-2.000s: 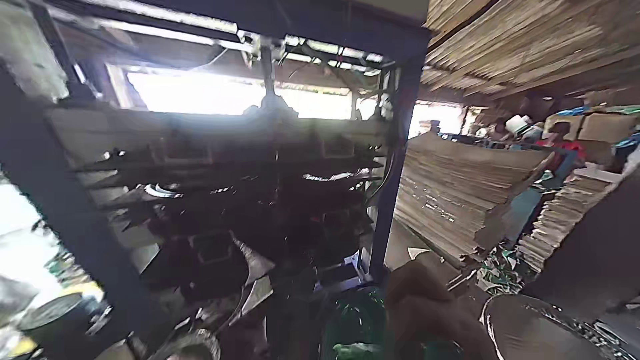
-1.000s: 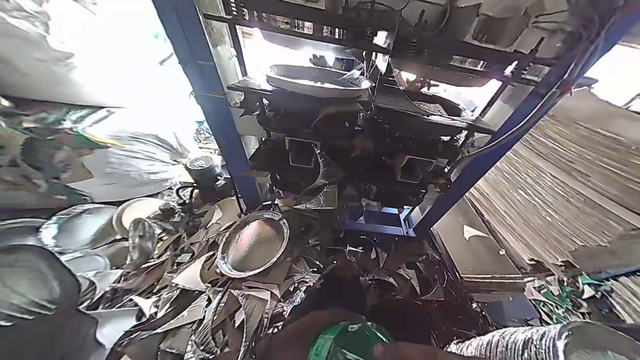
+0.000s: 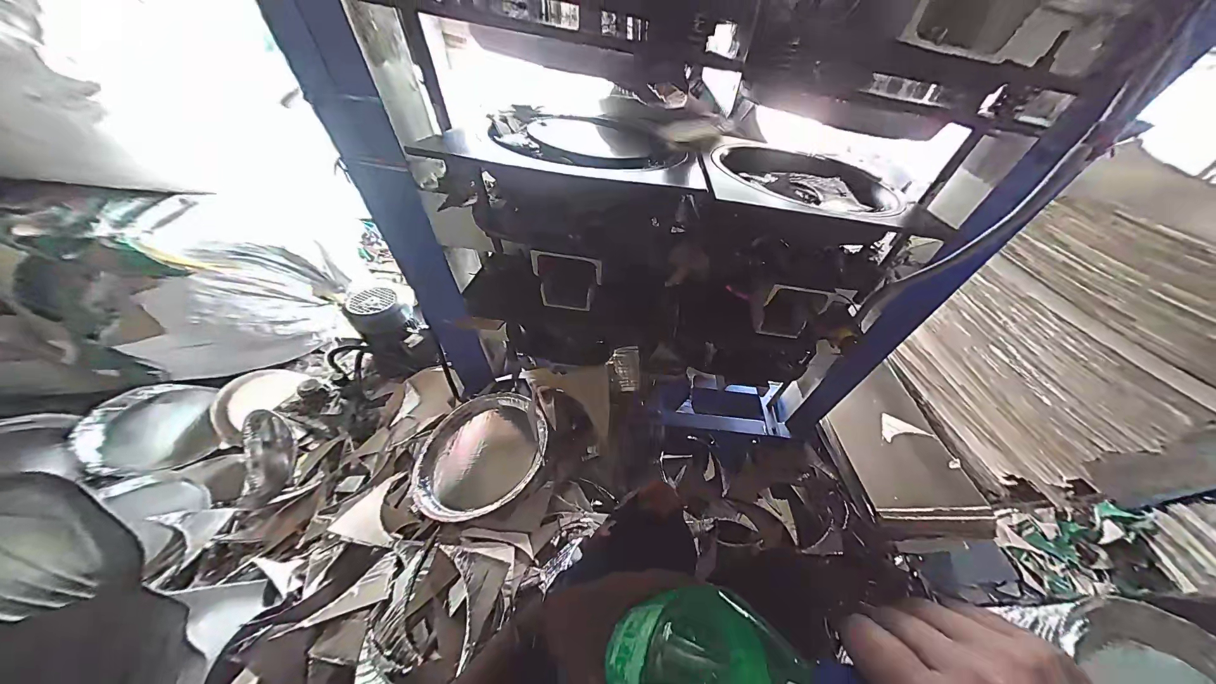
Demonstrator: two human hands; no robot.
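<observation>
A green, see-through plastic bottle (image 3: 708, 636) lies tilted at the bottom middle, partly cut off by the frame edge. At its right end, my right hand (image 3: 955, 641) has curled fingers beside a small blue part (image 3: 836, 673), perhaps a cap; its grip is hidden. A dark, blurred brown shape left of and behind the bottle may be my left hand or arm, but its fingers cannot be made out. Beyond stands a blue-framed press (image 3: 380, 190) with two round dies, the left die (image 3: 589, 142) and the right die (image 3: 807, 180), side by side.
Cut scraps (image 3: 361, 513) cover the floor around a round, silvery-rimmed plate (image 3: 483, 456). More round plates (image 3: 147, 427) lie at left, near a motor (image 3: 375, 304). Tall stacks of flat sheets (image 3: 1092, 332) stand at right, with green scraps (image 3: 1073, 546) below.
The view has swung down and left since the first frame. My right hand has moved right, away from the middle of the bottle, since a second ago.
</observation>
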